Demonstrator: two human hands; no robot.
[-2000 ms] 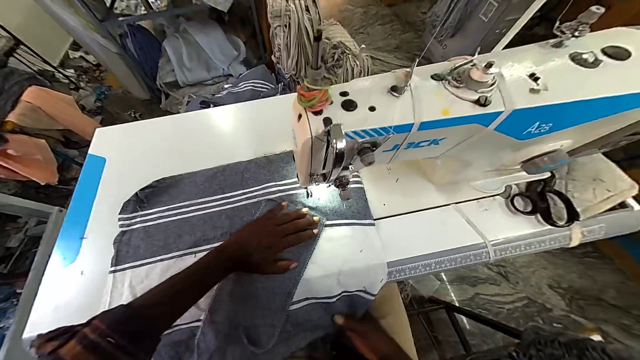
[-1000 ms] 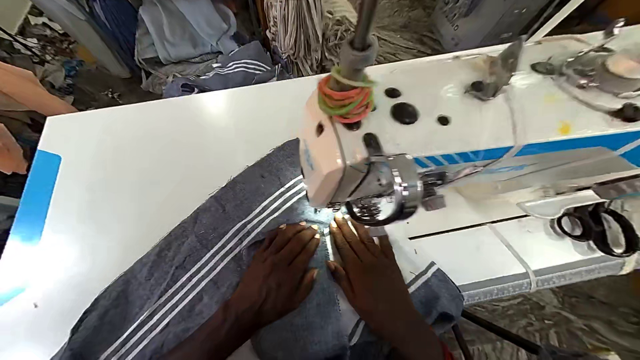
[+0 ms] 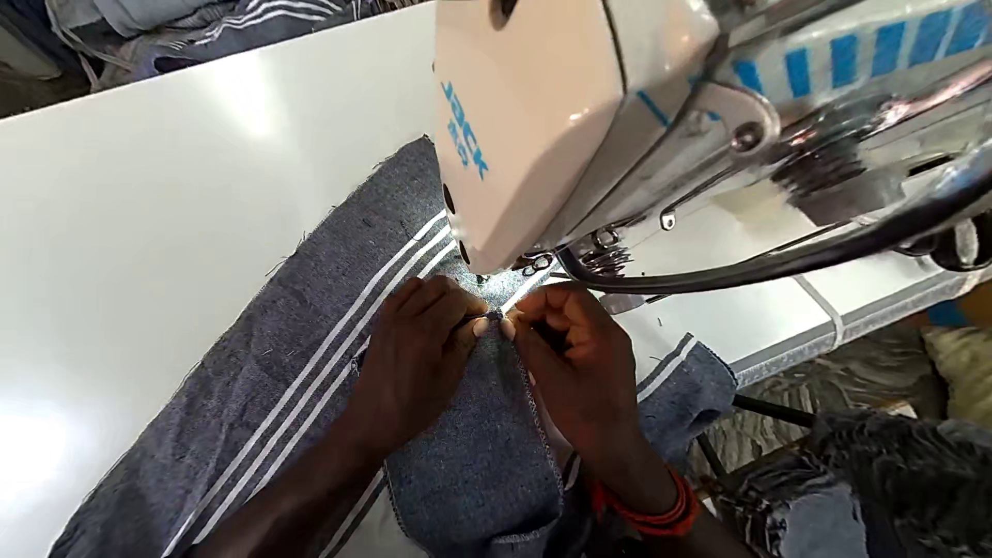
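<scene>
Below the lit needle area of a Jack sewing machine (image 3: 535, 124), my two hands meet at a small fabric edge. My left hand (image 3: 415, 356) pinches the fabric between thumb and fingertips. Close beside it on the right, my right hand (image 3: 577, 360) pinches the same edge and wears a red bracelet (image 3: 659, 508). A dark blue-grey fabric with white stripes (image 3: 256, 387) spreads on the table to the left. Between my wrists hangs a narrower fabric piece with overlocked edges (image 3: 473, 465). The needle itself is hidden behind the machine head.
The white sewing table (image 3: 155, 194) extends left and behind. A black curved cable or tube (image 3: 697, 279) crosses in front of the machine arm. A striped fabric end (image 3: 690, 387) lies at the table's front edge. Piled cloths (image 3: 194, 35) lie beyond the back edge; dark fabric (image 3: 891, 473) sits lower right.
Two seconds ago my left hand lay flat on the fabric and the right was low at the edge; a second ago both lay flat near the needle. Now both pinch the fabric. The view has moved closer.
</scene>
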